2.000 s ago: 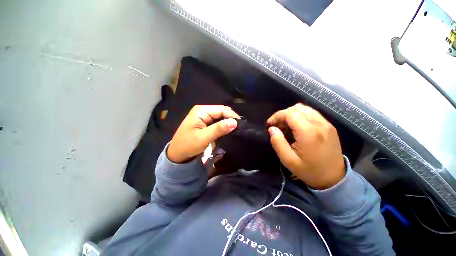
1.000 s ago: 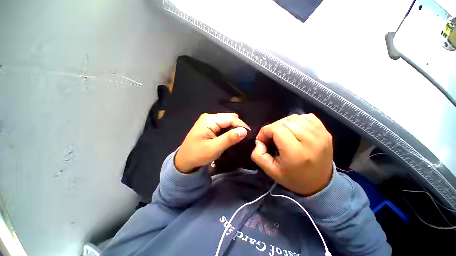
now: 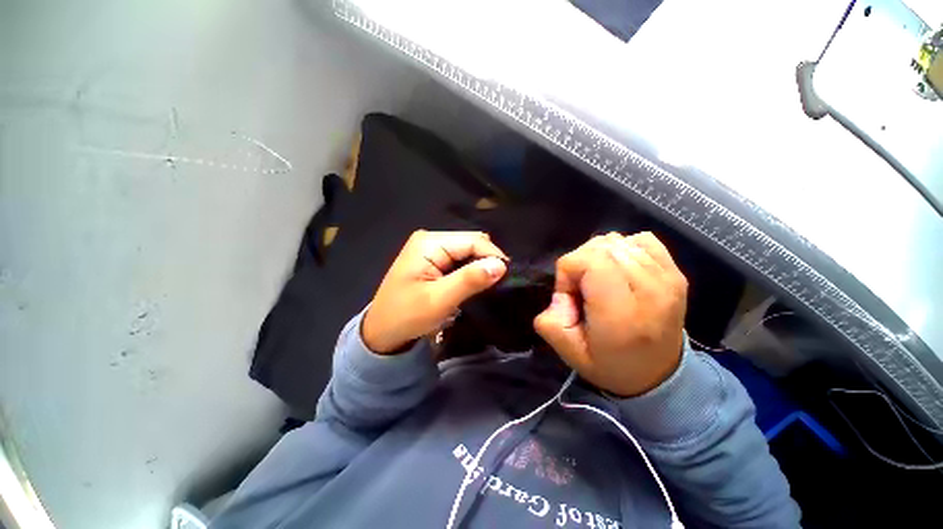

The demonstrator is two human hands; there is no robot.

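Note:
Dark fabric (image 3: 383,217) lies over the lap and below the table edge, with its lower left part spread out flat. My left hand (image 3: 429,292) has thumb and forefinger pinched together at a thin dark edge of the fabric. My right hand (image 3: 617,313) is curled tightly, its thumb against the bent forefinger, at the same dark cloth. A small gap separates the hands. Faint fine strands seem to show between them, too blurred to be sure. The right fingertips and what they grip are mostly hidden.
The white table (image 3: 713,114) has a measuring tape (image 3: 620,170) along its edge. A sewing machine part (image 3: 889,78) is at upper right, a dark cut panel (image 3: 620,12) at the top. A white earphone wire (image 3: 517,418) hangs over the hoodie. A blue crate (image 3: 801,429) is at lower right.
Both hands moved slightly down, then my right hand turned and curled tighter, its thumb drawing in. The gap between the hands narrowed, then widened a little. Both stay at the dark fabric.

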